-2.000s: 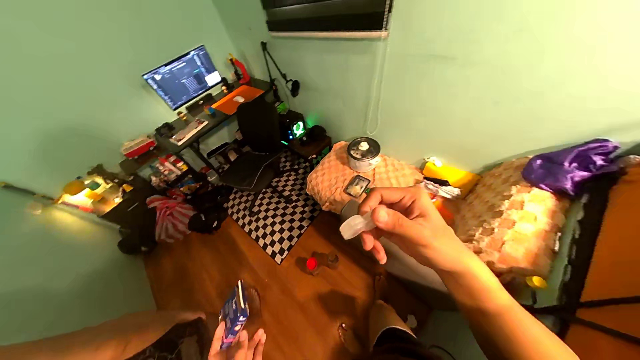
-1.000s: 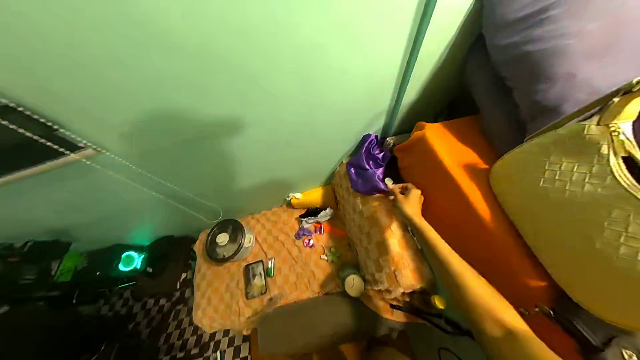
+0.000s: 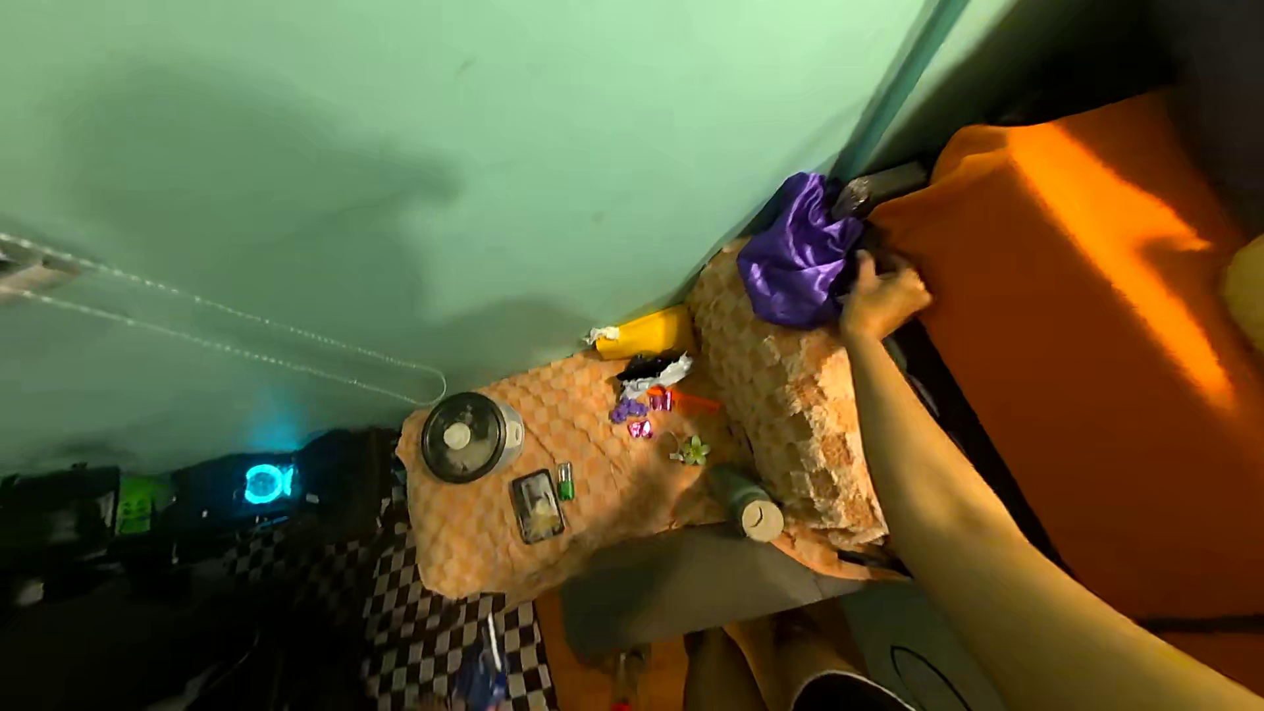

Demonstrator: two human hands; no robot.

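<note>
My right hand (image 3: 884,299) reaches to the right edge of a purple satin cloth (image 3: 798,259), which lies atop a peach textured cushion (image 3: 780,380). Its fingers are bent toward a dark gap between the cloth and an orange-covered surface (image 3: 1066,346); whether they grip anything is hidden. Close behind the fingers lies a crumpled clear wrapper (image 3: 851,197). At the bottom left, a blurred blue object (image 3: 484,679) shows over the checkered rug; my left hand cannot be made out clearly there.
A peach-covered seat bears a round lidded container (image 3: 464,437), a dark rectangular case (image 3: 538,507), a small green item (image 3: 565,482), a flower-shaped clip (image 3: 694,451), small wrapped pieces (image 3: 641,429) and a yellow pouch (image 3: 647,334). A capped bottle (image 3: 760,518) leans by the cushion. A beaded cord hangs left.
The view has swung right, away from the desk. My right hand, which held a small whitish piece two seconds ago, has moved to the purple cloth and now reaches past its right edge.
</note>
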